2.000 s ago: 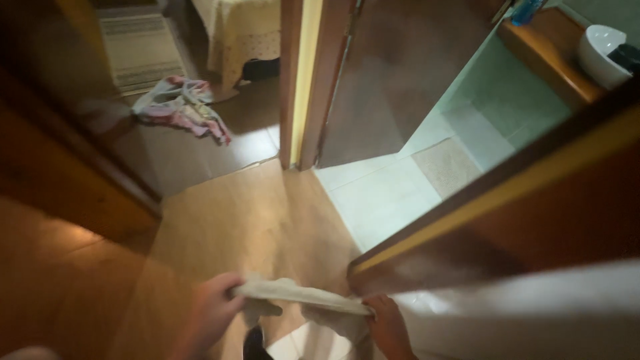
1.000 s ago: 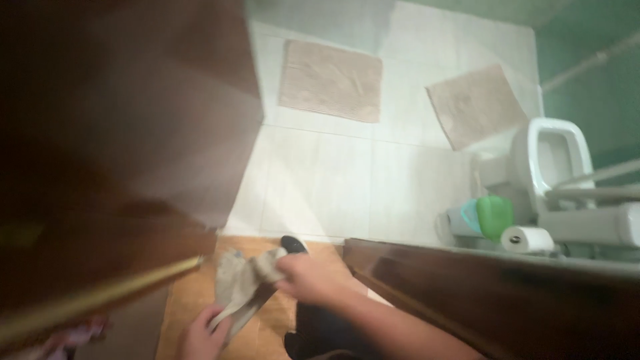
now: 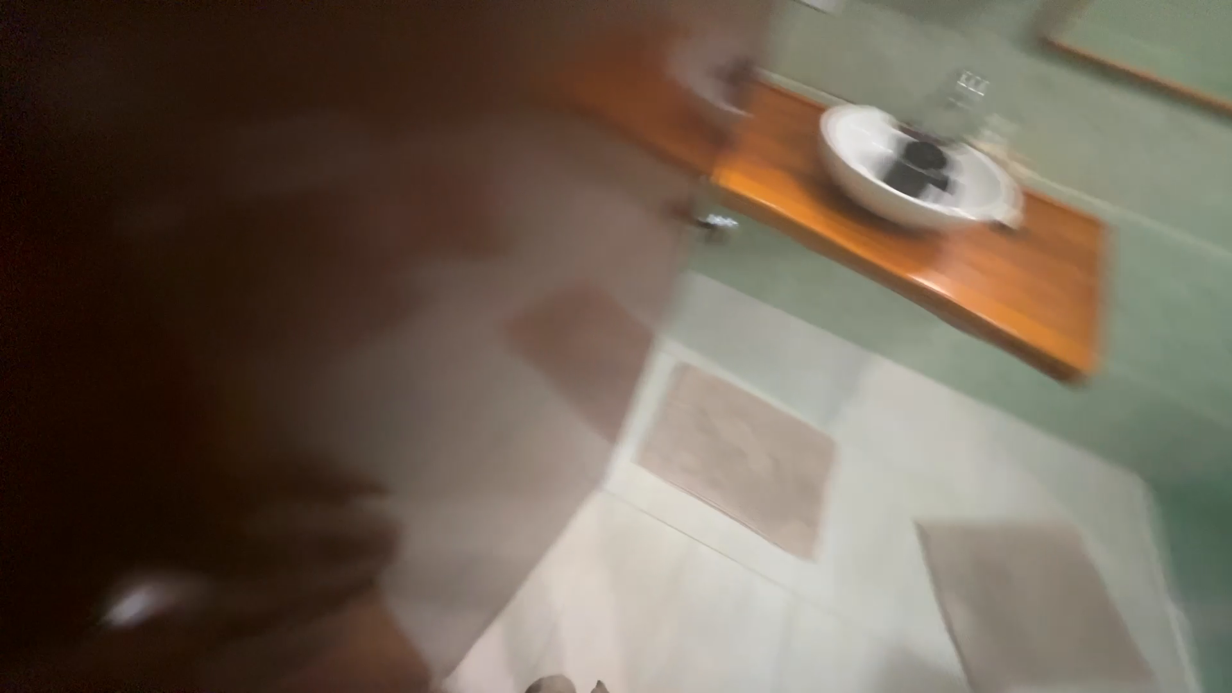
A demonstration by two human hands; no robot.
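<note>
Neither my left hand nor my right hand can be made out in this blurred view, and the light cloth is not clearly visible. A dark glossy door (image 3: 433,289) fills the left half, reflecting the counter and a mat. Near its edge is a small metal fitting (image 3: 714,223). A blurred bright spot shines low on the left, beside a brownish shape that I cannot identify. At the bottom edge, a small dark tip (image 3: 551,684) pokes into view; what it belongs to is unclear.
Beyond the door, a white basin (image 3: 866,183) with a black object (image 3: 919,168) inside sits on a wooden counter (image 3: 1020,289). Two beige mats (image 3: 741,457) (image 3: 1039,602) lie on the pale tiled floor (image 3: 693,577). A framed mirror (image 3: 1155,38) hangs at upper right.
The view has swung strongly from the toilet side toward the door and basin counter. Both hands and the light cloth they held a second ago are no longer visible.
</note>
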